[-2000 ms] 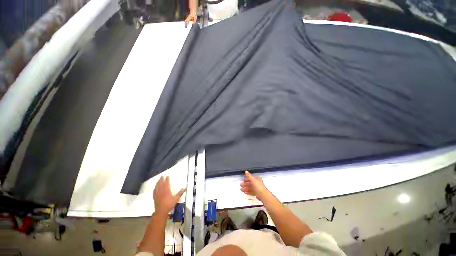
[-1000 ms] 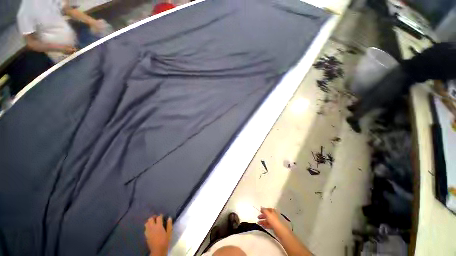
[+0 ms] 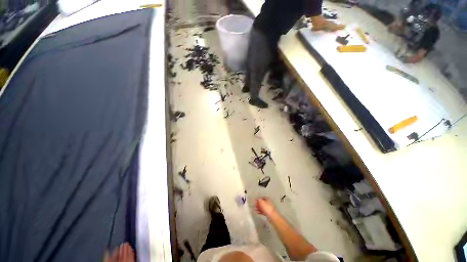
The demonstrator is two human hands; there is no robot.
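The dark fabric ply (image 3: 77,102) lies on the stacked lay along the left side of the view, with long ripples in its nearer part. Pale underlay paper (image 3: 153,153) shows as a strip beside its straight edge. My left hand (image 3: 122,253) is at the bottom edge of the picture, cut off and blurred, over the fabric near that edge; its grip does not show clearly. My right hand (image 3: 263,206) hangs over the floor to the right of the table, holding nothing that I can see; its fingers look loosely curled.
A white waste bin (image 3: 234,38) stands in the aisle beside a person in dark clothes (image 3: 263,41). Dark scraps (image 3: 260,159) lie on the floor. A neighbouring table (image 3: 374,169) at the right holds a dark strip (image 3: 353,105) and yellow bars (image 3: 403,124). Another person leans there.
The view has turned right and moved along the table. The rail is out of view. My left hand has moved from above the paper onto the fabric side; my right hand is now over the floor.
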